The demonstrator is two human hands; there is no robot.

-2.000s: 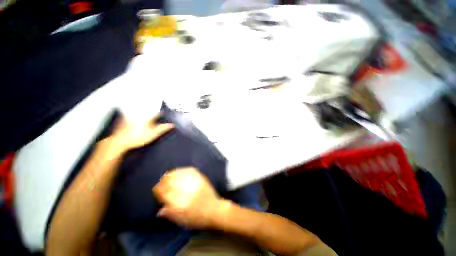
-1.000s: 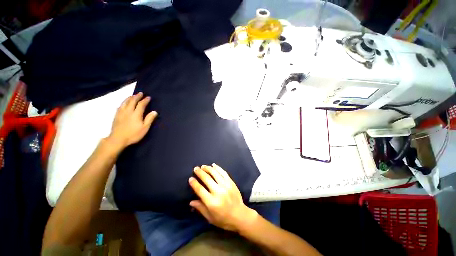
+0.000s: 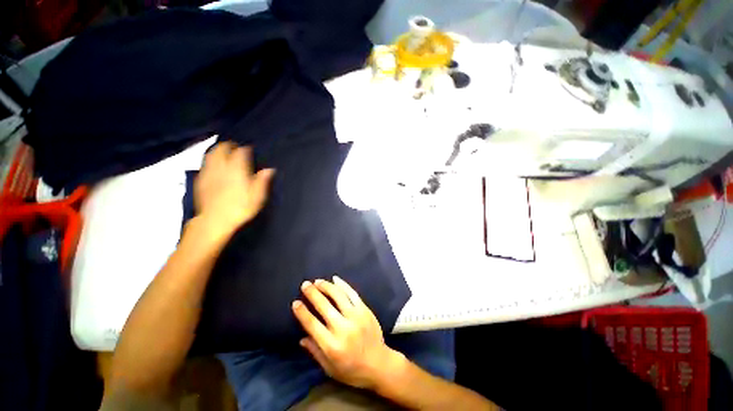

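A dark fabric panel (image 3: 289,217) lies flat on the white table in front of me, its near end over the front edge. My left hand (image 3: 231,186) is on the panel's left side, slightly blurred, fingers pointing away from me. My right hand (image 3: 341,329) rests on the near right part of the panel with fingers spread. Neither hand visibly pinches the cloth. The needle area (image 3: 432,185) of the white sewing machine (image 3: 595,104) is to the right of the panel, apart from it.
A dark fabric heap (image 3: 137,88) fills the back left. A flat phone-like rectangle (image 3: 509,221) lies on the machine bed. A small open box (image 3: 635,249) holds dark things at right. Red baskets stand at right (image 3: 655,353) and left (image 3: 40,201). A thread cone (image 3: 420,32) is behind.
The view has steadied over the machine since the earliest frame. In the last second my left hand has moved slightly right, and the panel's left edge shows beside it. My right hand has barely moved.
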